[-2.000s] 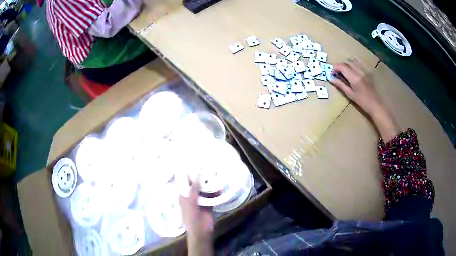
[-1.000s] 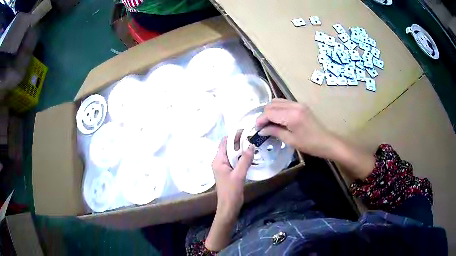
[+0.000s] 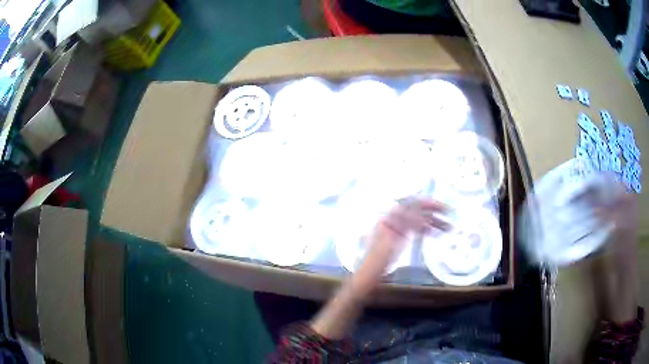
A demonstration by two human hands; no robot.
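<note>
An open brown carton (image 3: 153, 160) holds rows of round white bases, many overexposed to plain white. One base (image 3: 242, 112) with visible slots lies at its far left corner. Another base (image 3: 462, 245) lies at its near right corner. My left hand (image 3: 413, 219) is over the bases beside that one, blurred, with fingers apart and nothing seen in it. My right hand (image 3: 618, 206) is shut on a white base (image 3: 569, 213), tilted and blurred, over the table edge. Small pale square pieces (image 3: 594, 142) lie piled on the table, partly hidden behind the held base.
The cardboard-covered table (image 3: 530, 78) runs along the right, with a black object (image 3: 551, 8) at its top. Another open carton (image 3: 60, 263) stands at lower left. A yellow crate (image 3: 151, 35) and more boxes are at upper left on the green floor.
The view has swung left and down. My hands have moved apart; my right hand has carried a base right, toward the table. The small dark piece no longer shows.
</note>
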